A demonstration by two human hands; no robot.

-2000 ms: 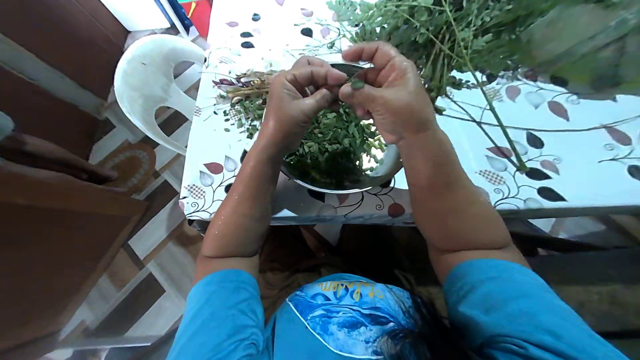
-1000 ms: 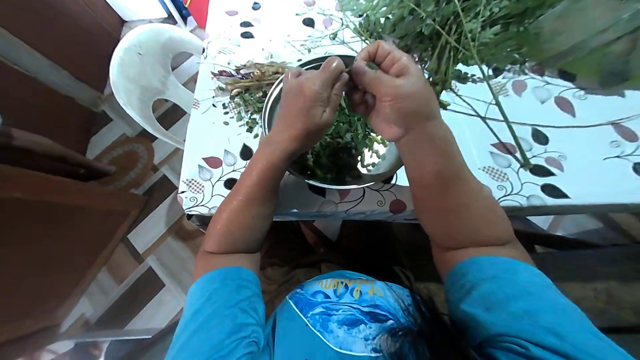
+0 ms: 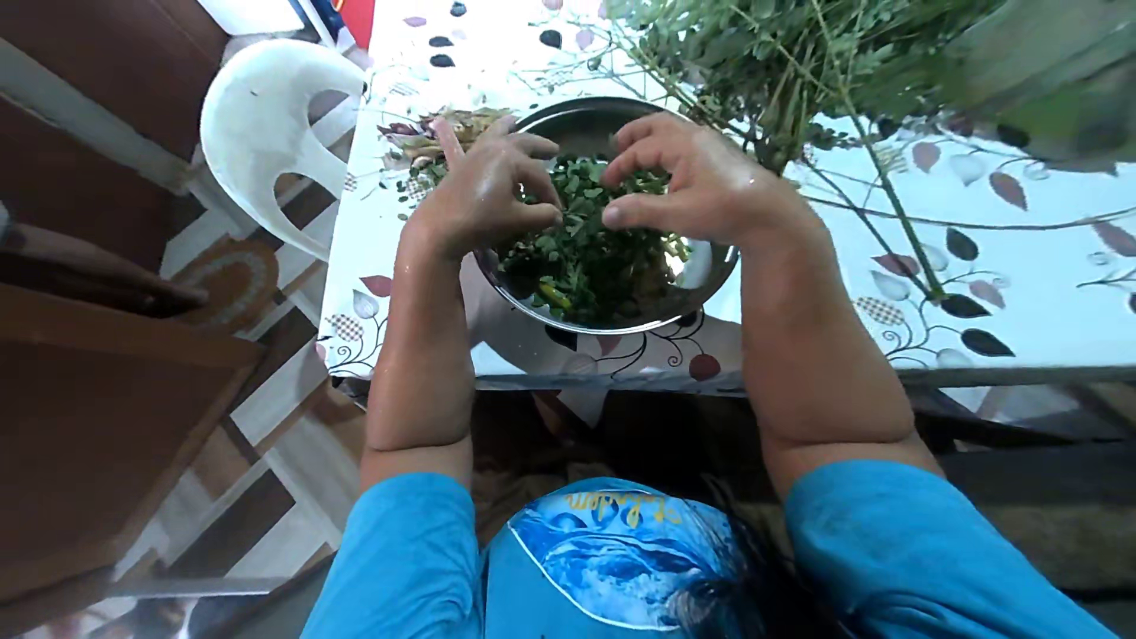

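A round steel bowl (image 3: 612, 330) stands near the table's front edge, with small green leaves (image 3: 581, 257) heaped in it and a yellow bit among them. Over the bowl's left side is my left hand (image 3: 497, 191), its fingers curled but apart. My right hand (image 3: 688, 182) hovers over the right side, thumb and fingers spread toward the leaves. I see nothing held in either hand. A large pile of leafy green branches (image 3: 772, 71) lies on the table behind and to the right of the bowl.
A cloth with a leaf print covers the table (image 3: 1021, 337). Stripped stalks (image 3: 470, 129) lie behind my left hand. One long stem (image 3: 905, 213) reaches toward the front edge at right. A white plastic chair (image 3: 257, 133) stands left of the table.
My hands were together above the bowl, fingertips at a small green piece; they have moved apart and opened over the leaves. The bowl shows more of its leaves now.
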